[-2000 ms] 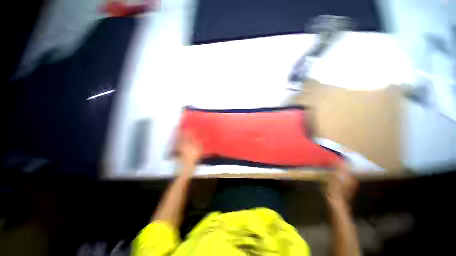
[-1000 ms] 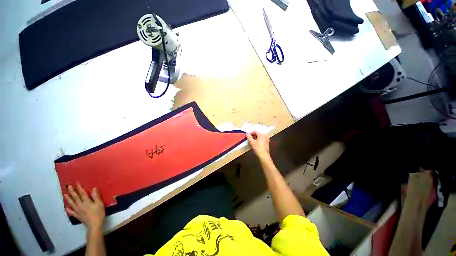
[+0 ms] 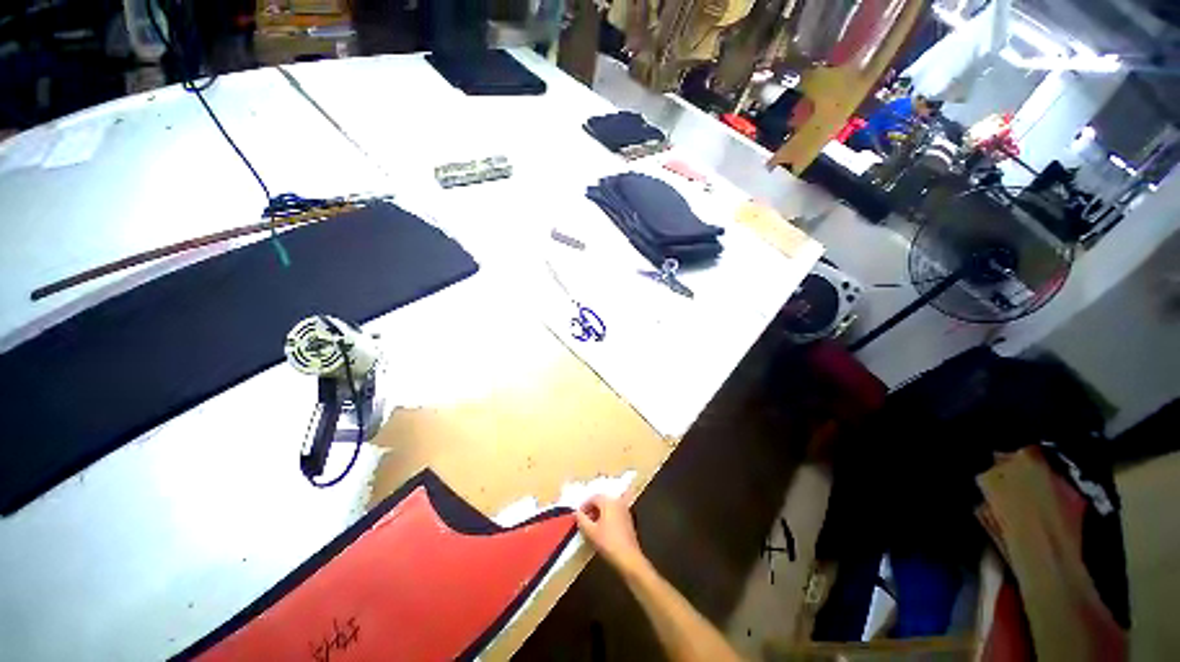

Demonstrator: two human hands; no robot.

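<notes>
The red pattern template lies on a dark cut panel, whose black border shows along its edges. Handwritten marks are on the red card. The left part of both is cut off by the picture's bottom edge. My right hand is at the pointed right end by the table's front edge, with thumb and finger pinched together there; whether they grip the tip or something small is hidden. My left hand is out of the picture.
An electric cloth cutter stands beyond the template. A long dark stack lies behind it, with a wooden stick. Scissors, a clamp and folded dark pieces lie farther right. A floor fan stands beyond the table.
The view has swung up and right, showing the far table and room. The template and right hand now sit lower in the picture. My left hand, earlier flat on the template, has left the view.
</notes>
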